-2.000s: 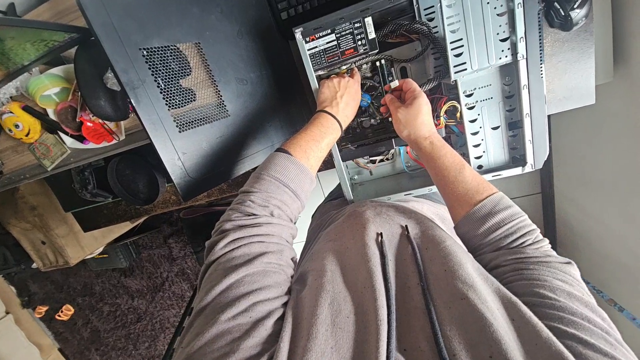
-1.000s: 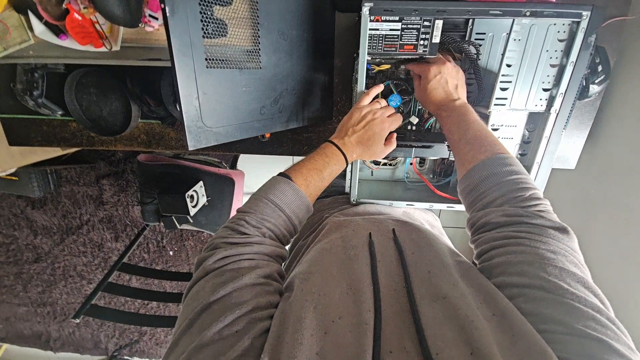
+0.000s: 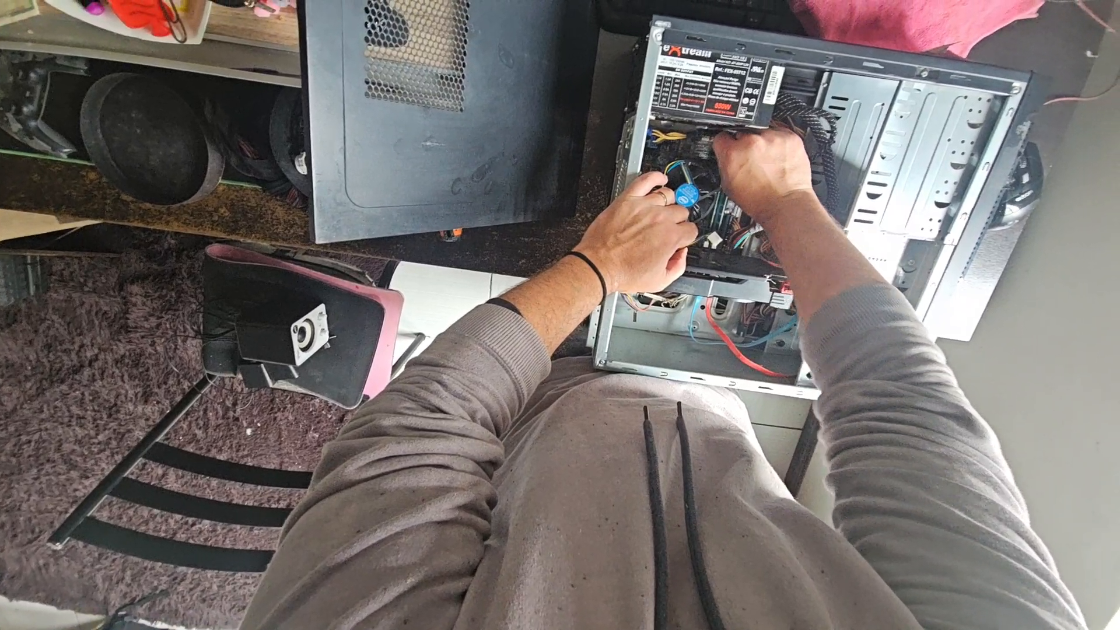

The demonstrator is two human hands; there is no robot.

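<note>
An opened desktop computer case (image 3: pixel 932 157) lies with its interior facing up. Inside its top left part sits a power supply (image 3: pixel 713 87) with a printed label. My left hand (image 3: pixel 643 232) rests over the case's left part, fingertips beside a CPU fan with a round blue hub (image 3: pixel 687 195); whether it grips anything is unclear. Just below the power supply is my right hand (image 3: pixel 766 171), its fingers bent down into the case beside black sleeved cables (image 3: pixel 818 131). Its fingertips are hidden. A red cable (image 3: pixel 735 341) curves through the lower bay, under a graphics card's dark edge (image 3: pixel 717 284).
A black side panel with a mesh vent (image 3: pixel 446 166) lies left of the case. Pink cloth (image 3: pixel 919 22) is behind it. Farther left are a chair (image 3: pixel 376 350) with a small speaker (image 3: pixel 306 337) on it, and a shelf holding a round black container (image 3: pixel 153 140).
Two seconds ago both hands were close together near the fan, the right one with a small pale piece at its fingers. The right hand is now up by the power supply. The view has shifted.
</note>
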